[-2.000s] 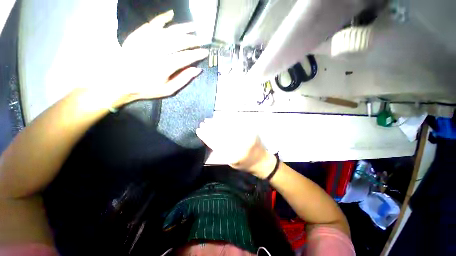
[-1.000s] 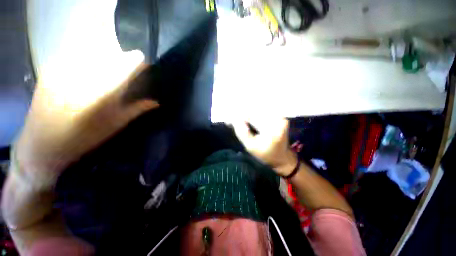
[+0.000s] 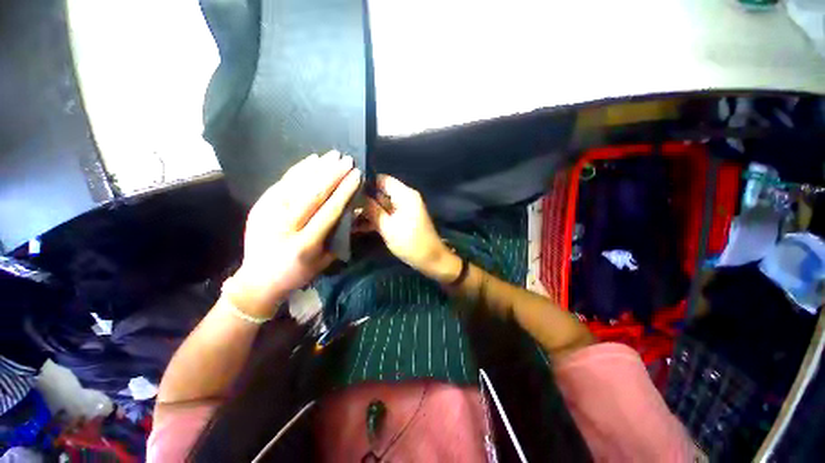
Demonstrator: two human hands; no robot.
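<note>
A black panel (image 3: 303,86) looks grey and slightly shiny under the light. It runs down from the top of the view over the table's front edge to my hands. My left hand (image 3: 294,226) lies over its lower end with the fingers together and grips it near the right edge. My right hand (image 3: 409,226) is just to the right, at the same edge, with the fingertips curled on a small dark part of it. The fingertips are partly hidden, so the exact hold is hard to see.
The white table (image 3: 543,63) spans the top, its front edge curving. A red plastic crate (image 3: 565,244) with dark pieces stands below right, beside clear plastic bags (image 3: 796,267). Dark material and scraps lie below left. A green bottle (image 3: 758,4) is cut off at the top right.
The view has tilted down, and the sewing machine and scissors have left it. My left hand has come off the table to the panel's lower end. My right hand has moved left to meet it.
</note>
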